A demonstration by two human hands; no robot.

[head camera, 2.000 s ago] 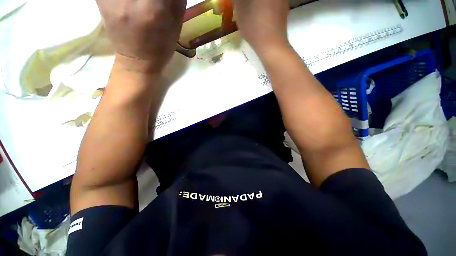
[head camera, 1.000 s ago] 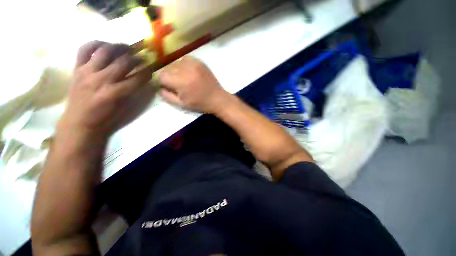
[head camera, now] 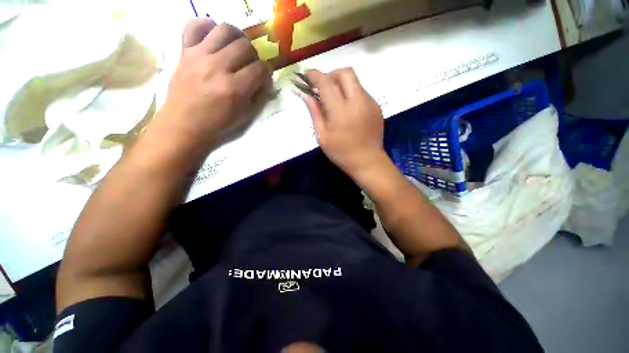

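Note:
My right hand holds a small dark pointed tool, which looks like thread snips, with two tips towards my left hand. My left hand is curled, back up, on the bed left of the tool; its fingertips are hidden. A small pale piece of cloth shows between the hands, seemingly pinched by my left hand. Cream cloth lies bunched on the white table at left. The orange-red tape and a dark red strip are just beyond my hands, under glare.
The white table has printed scale marks along its front edge. A blue plastic basket stands below at right, with white cloth hanging over it. More cloth and blue basket parts are further right. The grey floor shows at lower right.
My right hand has come from beside the machine area to in front of it and now shows the dark tool. My left hand stays curled. The view swung and came back.

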